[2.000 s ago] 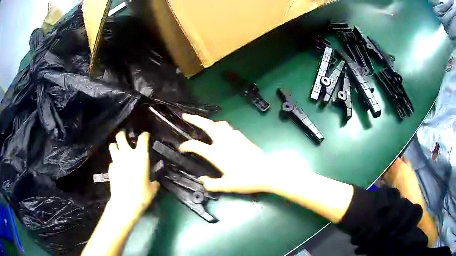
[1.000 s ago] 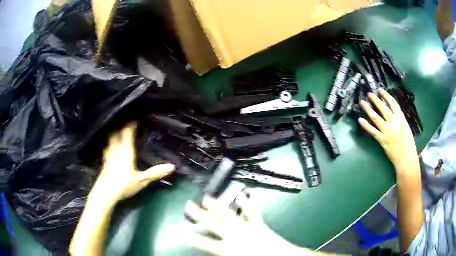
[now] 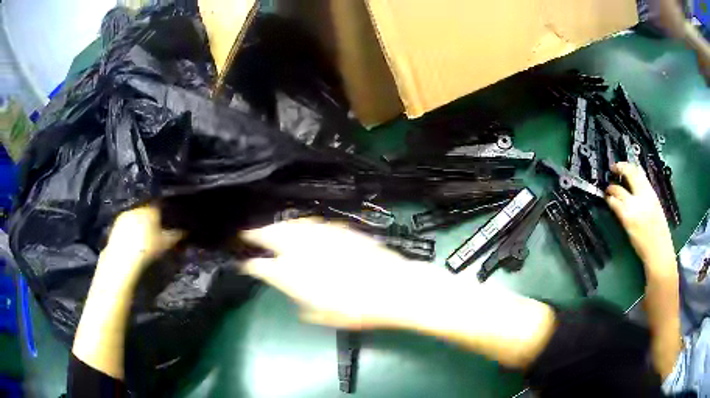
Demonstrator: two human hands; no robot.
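A large crinkled black plastic bag lies at the left, with its dark mouth towards the middle. My left hand is at the bag's lower side, its fingertips lost in the dark plastic. My right hand reaches left across the view to the bag's mouth. It is blurred and its fingertips are dark, so what it touches is unclear. Loose black plastic parts spread from the bag to the right. One shows its ribbed face. Another part lies alone below my right forearm.
An open cardboard box stands at the top on the green table. A heap of black parts lies at the right, where a co-worker's hand touches it. Another person's arm shows at the top right corner.
My right hand has moved from the lower middle up and left to the bag. More parts lie spread between bag and heap. The view has shifted, so box and bag appear further right.
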